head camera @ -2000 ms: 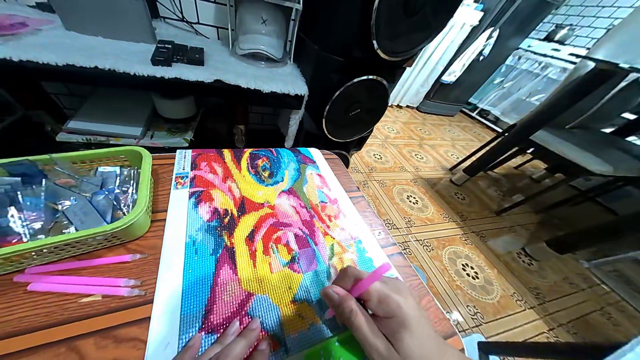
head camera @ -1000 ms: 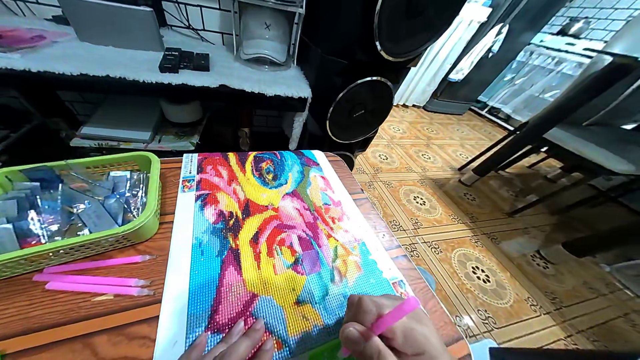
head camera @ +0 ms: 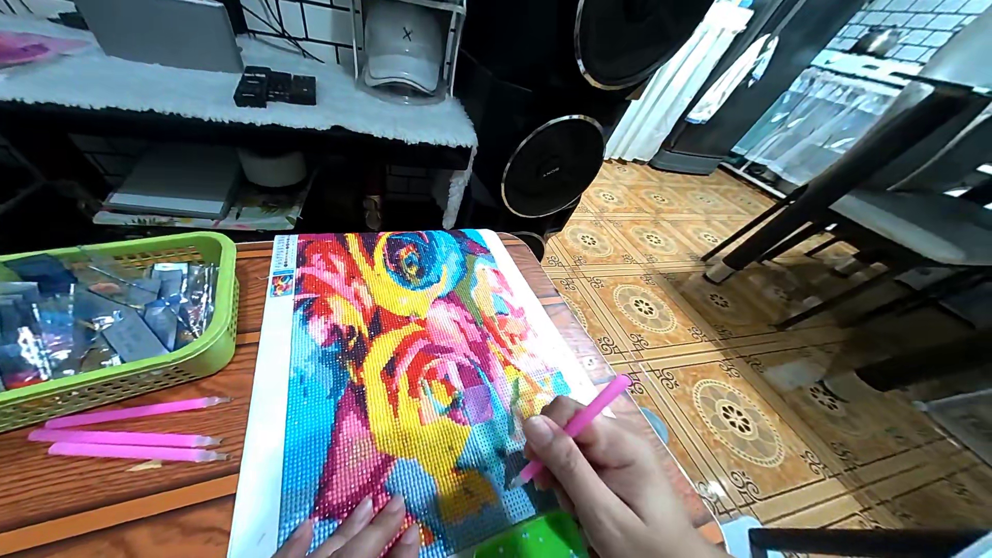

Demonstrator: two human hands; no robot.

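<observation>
A diamond painting canvas (head camera: 434,372) with colourful roses lies on the wooden table. Between the thumb and fingers of my right hand (head camera: 601,473) is a pink applicator pen (head camera: 585,418), its tip down at the canvas's lower right part. My left hand (head camera: 356,535) rests with spread fingers on the canvas's lower edge, holding nothing. A green tray (head camera: 535,539), partly cut off by the frame, sits between the hands at the bottom, beside my right wrist. Several small drills on the canvas are too fine to tell apart.
A green plastic basket (head camera: 225,310) holds small clear bags at the left. Below it lie three pink pens (head camera: 132,439). Behind the table stand a shelf with a white furry cover (head camera: 341,116) and a black speaker (head camera: 552,167). A chair (head camera: 914,225) stands at the right.
My right hand with the pink pen has moved up the canvas from its lower edge, compared with one second ago. My left hand stays near the lower edge.
</observation>
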